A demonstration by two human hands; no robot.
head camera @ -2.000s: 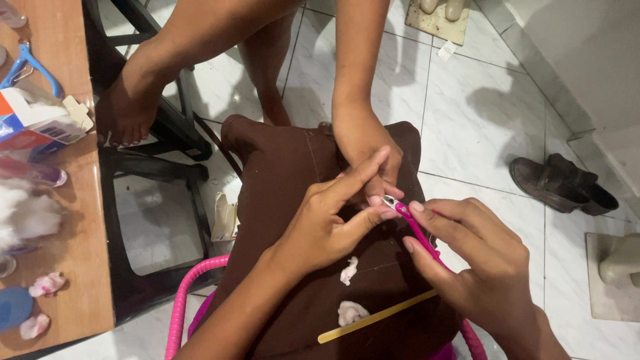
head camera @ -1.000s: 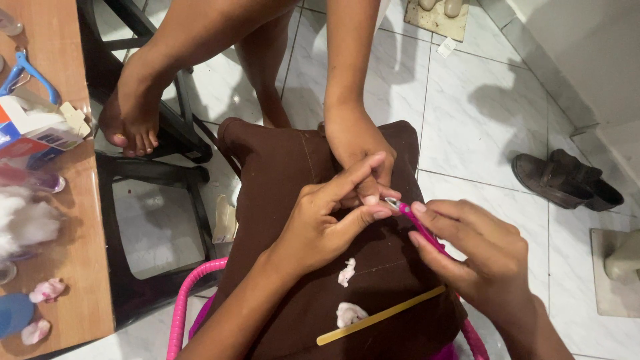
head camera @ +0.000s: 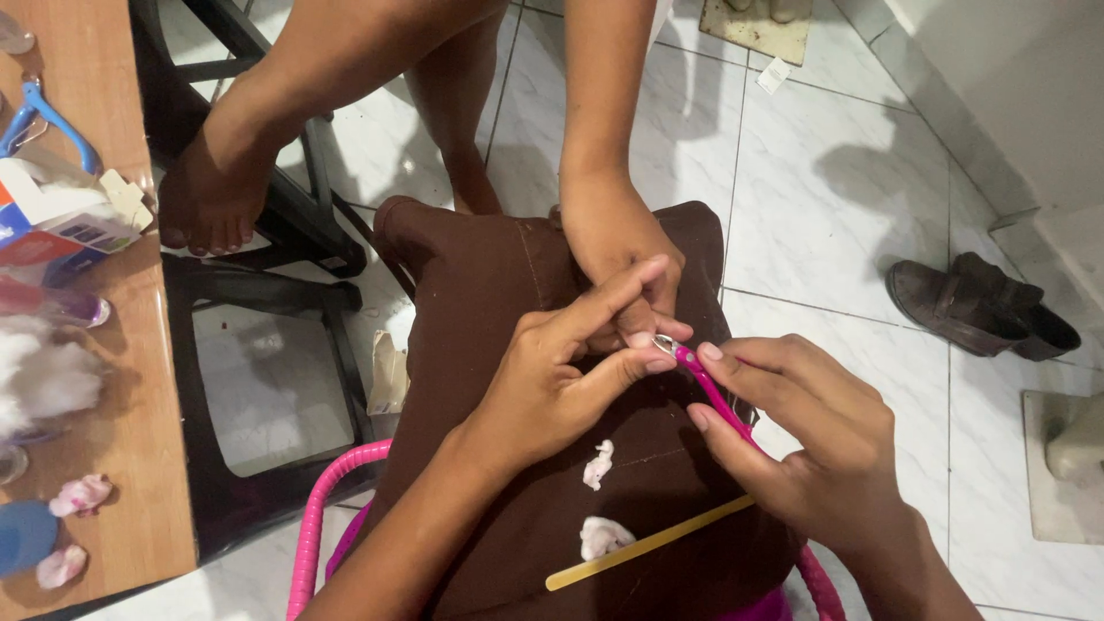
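My left hand (head camera: 552, 371) grips a finger of another person's hand (head camera: 623, 233) between thumb and fingers. Pink-handled cuticle nippers (head camera: 709, 386) are held in my right hand (head camera: 811, 423), with their metal jaws at the nail of that finger. Whether the jaws touch the skin I cannot tell. Both hands are above a brown cloth-covered cushion (head camera: 483, 345). Two used cotton wads, one small (head camera: 598, 466) and one larger (head camera: 604, 538), lie on the cloth, and a yellow nail file (head camera: 651, 542) lies beside the larger one.
A wooden table (head camera: 147, 431) at the left bears a cotton pile (head camera: 43, 375), blue-handled nippers (head camera: 52, 121), an opened box (head camera: 69, 216) and bottles. Near it stands a black plastic stool (head camera: 267, 379). The other person's foot (head camera: 216, 190) rests at upper left. Dark shoes (head camera: 979, 306) lie on the tiles.
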